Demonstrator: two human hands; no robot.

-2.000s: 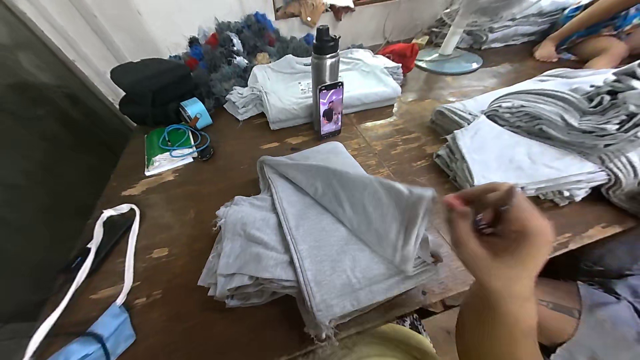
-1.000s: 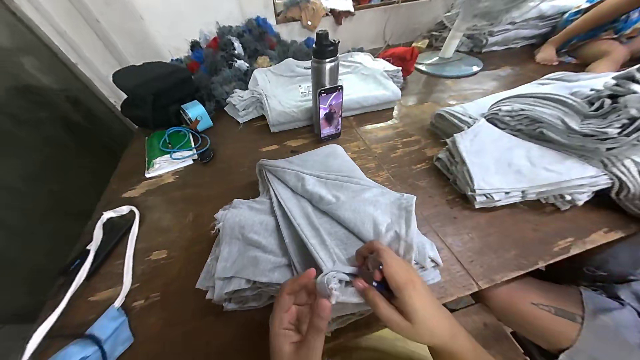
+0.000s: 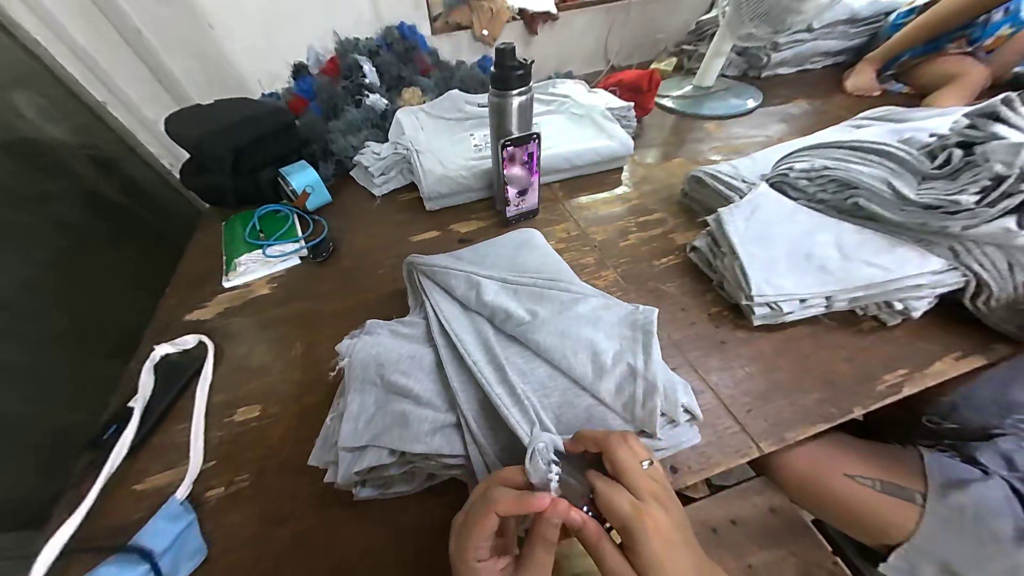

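A pile of grey knit fabric pieces (image 3: pixel 392 400) lies on the wooden table, the top piece (image 3: pixel 520 320) folded over diagonally. At the pile's near edge my left hand (image 3: pixel 508 520) pinches a bunched seam end (image 3: pixel 546 464) of that piece between thumb and fingers. My right hand (image 3: pixel 632 496), with a ring on one finger, meets it there, its fingertips at the same bunched edge. Something small and dark shows under the right fingers; what it is cannot be told.
Behind the pile a phone (image 3: pixel 521 178) leans on a steel bottle (image 3: pixel 510 104). Folded light shirts (image 3: pixel 576 136) lie behind. At right are stacked grey fabric pieces (image 3: pixel 840 256) and a fan base (image 3: pixel 709 96). A blue face mask (image 3: pixel 160 544) is at left. Other people's legs show at right.
Two seconds ago the right hand held up a corner of the top piece at the right. That flap now lies down, and both hands are together at the near edge.
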